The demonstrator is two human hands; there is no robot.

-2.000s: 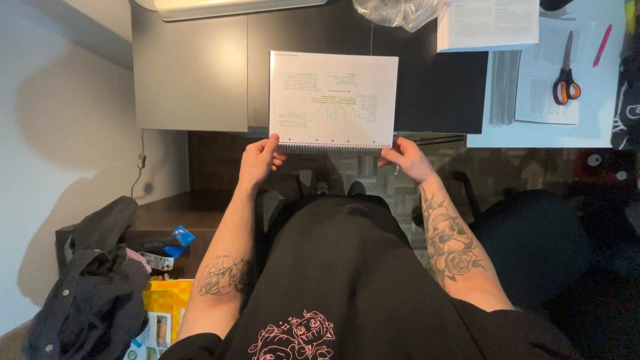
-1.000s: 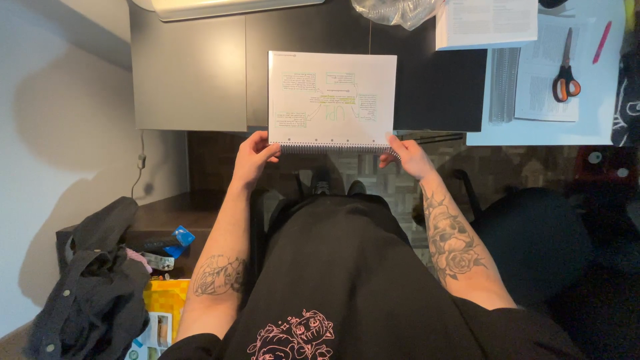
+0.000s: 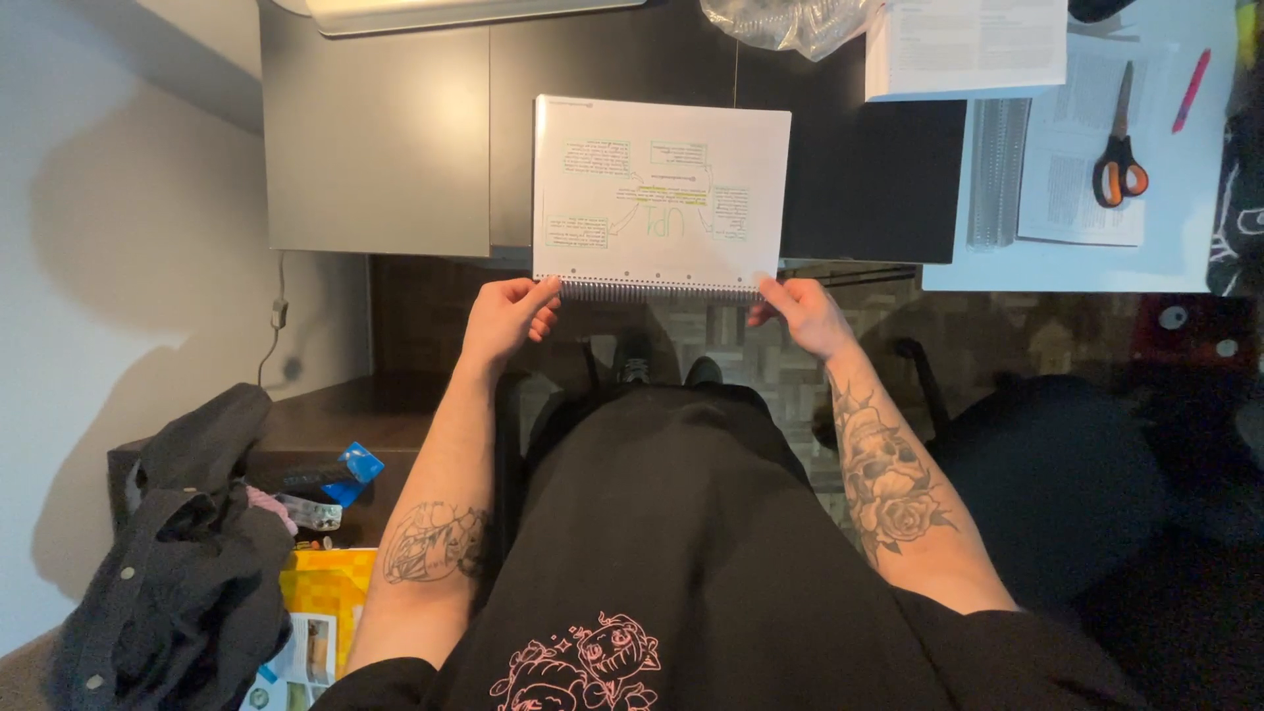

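Observation:
A bound stack of white printed pages (image 3: 662, 148) has a dark spiral coil (image 3: 657, 290) along the edge nearest me, and its print appears upside down with green and yellow marks. My left hand (image 3: 515, 314) pinches the left end of the coiled edge, thumb on top. At the right end, my right hand (image 3: 802, 312) holds the same edge with its thumb over the corner. The far part of the pages lies over the dark desk; whether it touches the surface I cannot tell.
Black-handled scissors with orange inner rings (image 3: 1120, 168) lie on papers at the right, near clear binding coils (image 3: 997, 173) and a pink pen (image 3: 1192, 91). A paper stack (image 3: 968, 49) and a clear plastic bag (image 3: 790, 22) sit at the back. Dark clothing (image 3: 178, 553) hangs at lower left.

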